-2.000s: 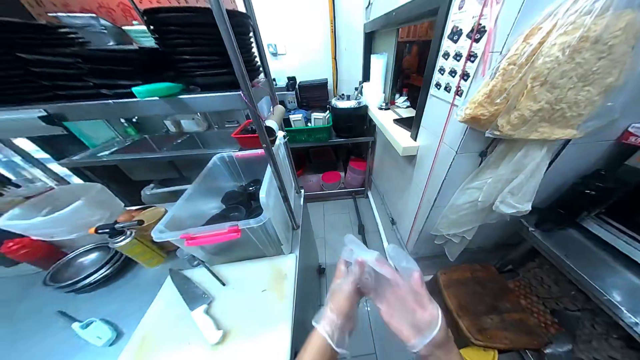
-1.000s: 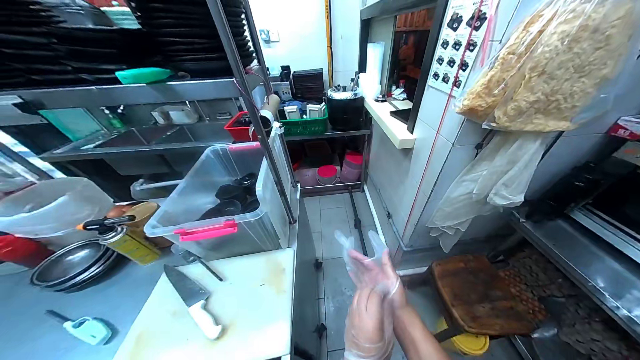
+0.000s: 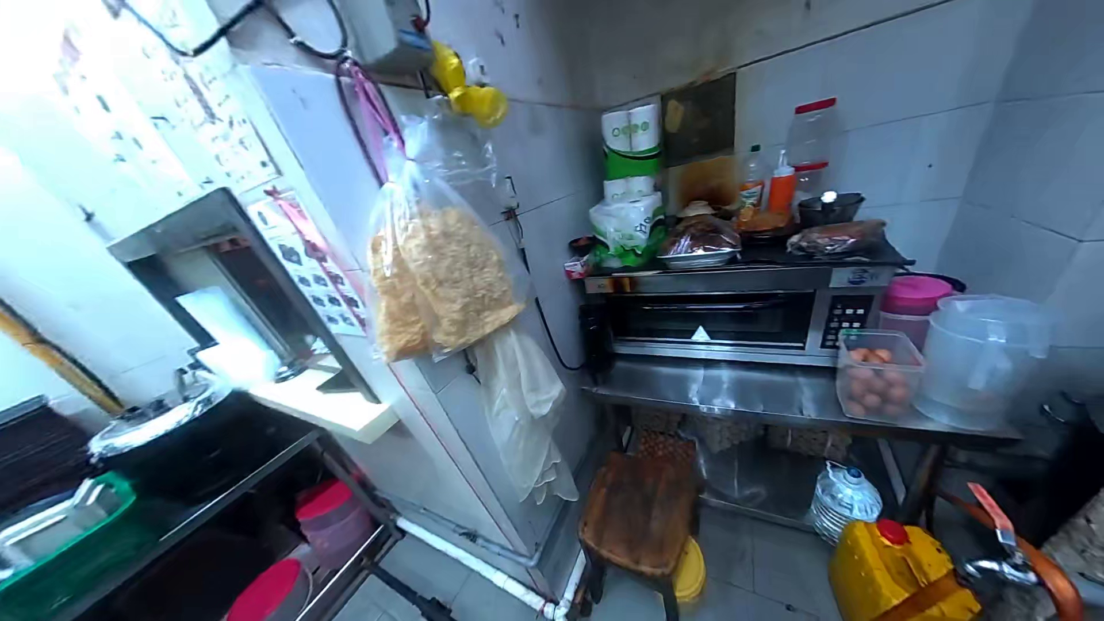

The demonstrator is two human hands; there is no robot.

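Observation:
Neither my left hand nor my right hand shows in the head view at this moment. Clear plastic bags of pale dried food pieces (image 3: 457, 280) hang from a hook on the tiled wall corner, left of the middle. Below them hang whitish plastic bags or gloves (image 3: 522, 414). At the right, a steel oven (image 3: 711, 323) stands on a steel table, with paper rolls (image 3: 630, 142), an orange squeeze bottle (image 3: 781, 185) and wrapped food on top. A clear box of eggs (image 3: 879, 379) sits beside a translucent plastic bucket (image 3: 979, 362).
A wooden stool (image 3: 640, 513) stands on the floor before the steel table (image 3: 724, 390). A yellow jerrycan (image 3: 897, 573) and a large water bottle (image 3: 845, 500) are at lower right. White pipes (image 3: 474, 565) run along the wall's foot. A shelf with a green basket (image 3: 86, 543) is at left.
The view has swung to the right, toward the oven and table. Both gloved hands, raised close together in the earlier frames, are out of sight.

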